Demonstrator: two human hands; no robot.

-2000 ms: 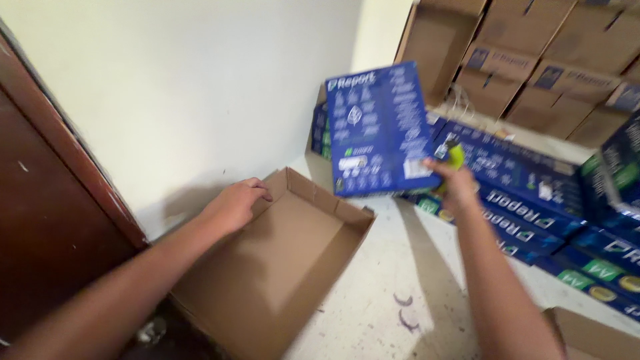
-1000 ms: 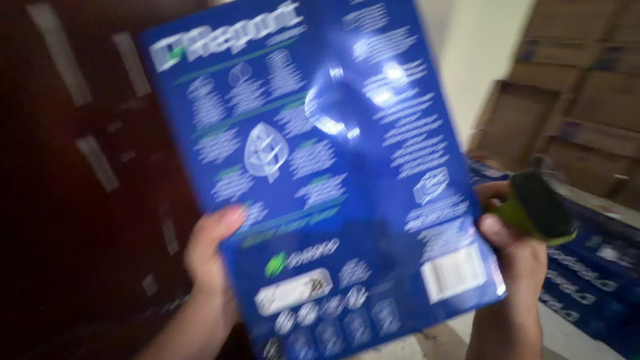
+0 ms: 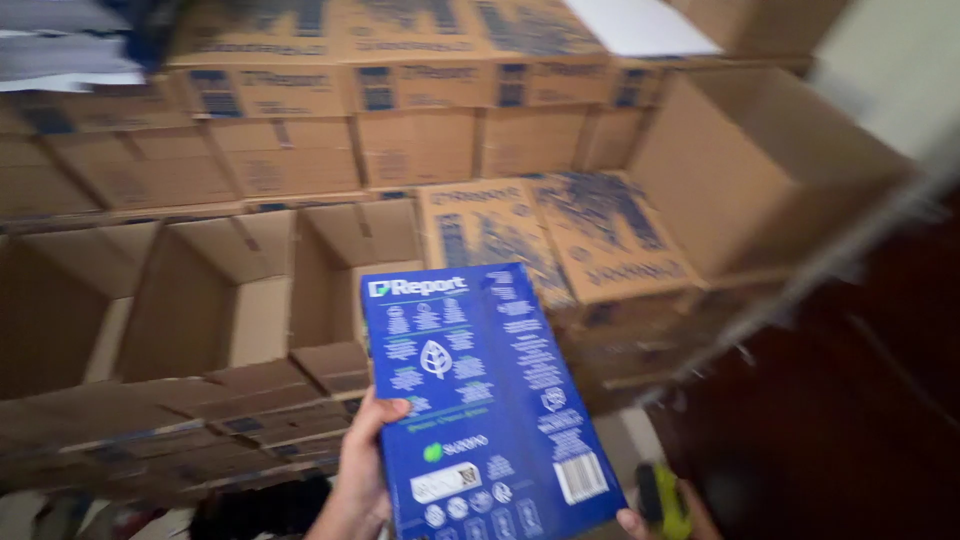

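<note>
A blue Report paper ream [image 3: 480, 405] is held up in front of me, its printed face toward the camera. My left hand [image 3: 364, 465] grips its left edge, thumb on the face. At its lower right corner are the fingertips of my right hand [image 3: 637, 521], which also has a yellow-green and black object [image 3: 664, 499], too blurred to name exactly. Beyond the ream's top edge stands an open cardboard box [image 3: 322, 277], partly hidden by the ream. Beside that box lie closed Report cartons [image 3: 615, 240].
More open boxes [image 3: 202, 300] line the left side. Stacked Report cartons [image 3: 420, 82] form a row behind, with white sheets [image 3: 637, 26] on top. A large open carton [image 3: 750, 165] stands at right, near a dark reddish-brown surface [image 3: 825, 412].
Two seconds ago my right hand held the ream above white-topped surroundings and my left hand touched an empty cardboard tray. Now both hands are on the ream. The view has swung toward the stacked cartons.
</note>
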